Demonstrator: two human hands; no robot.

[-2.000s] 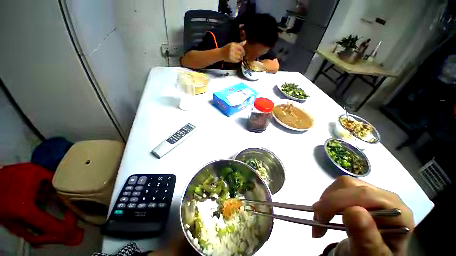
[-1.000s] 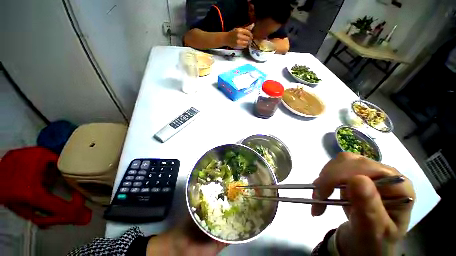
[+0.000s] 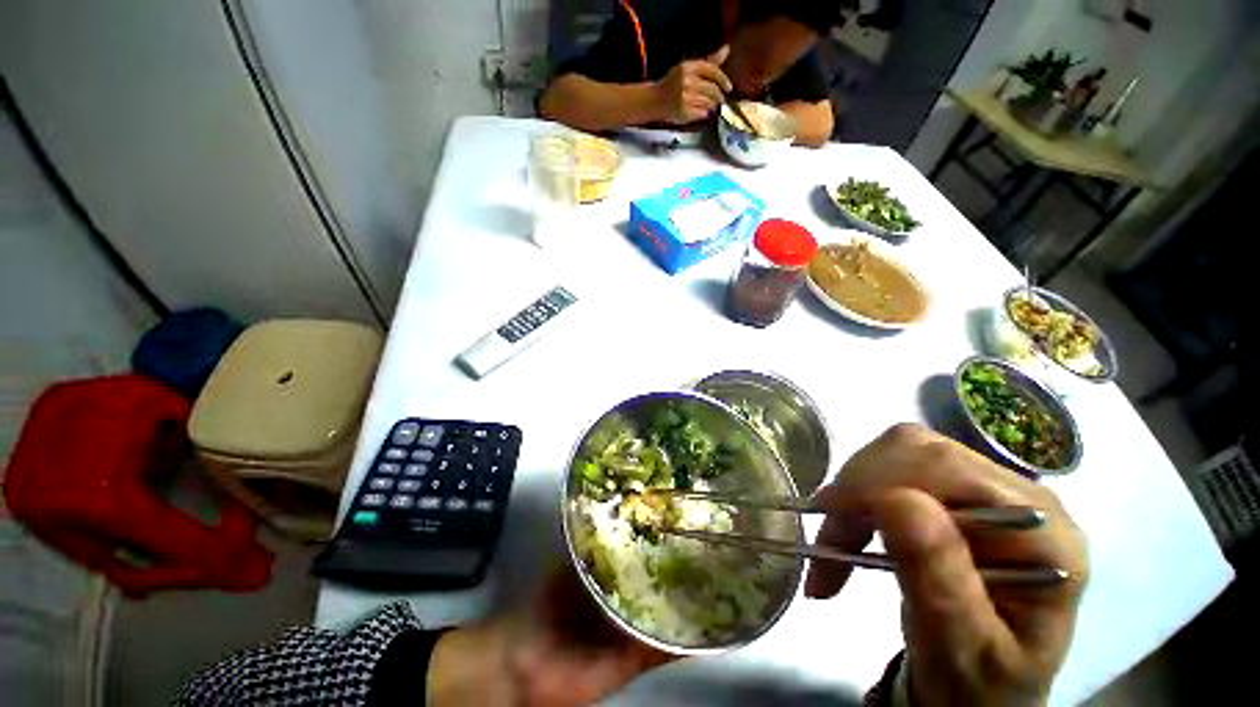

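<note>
My left hand (image 3: 553, 649) holds the steel rice bowl (image 3: 782, 608) from below at its near left side; its fingers are partly hidden under the bowl. White rice (image 3: 677, 587) fills the near part, with dark leafy greens (image 3: 695, 445) at the far side. My right hand (image 3: 953, 553) holds a pair of metal chopsticks (image 3: 864, 555). Their tips are in the bowl at a small orange-brown food piece (image 3: 647, 511). A small steel side bowl (image 3: 808, 428) stands just beyond the rice bowl, partly hidden by it.
A calculator (image 3: 431, 504) and remote (image 3: 517, 332) lie left. Beyond are a red-lidded jar (image 3: 770, 274), blue tissue box (image 3: 695, 221), clear cup (image 3: 554, 191) and brown dish (image 3: 868, 282). Greens (image 3: 1018, 417) and mixed food (image 3: 1061, 334) stand right. A person eats opposite; stools stand left.
The view has shifted, and my left hand and forearm show more than at first. The chopstick tips have moved slightly toward the left of the bowl, and the orange-brown piece looks smaller or more covered.
</note>
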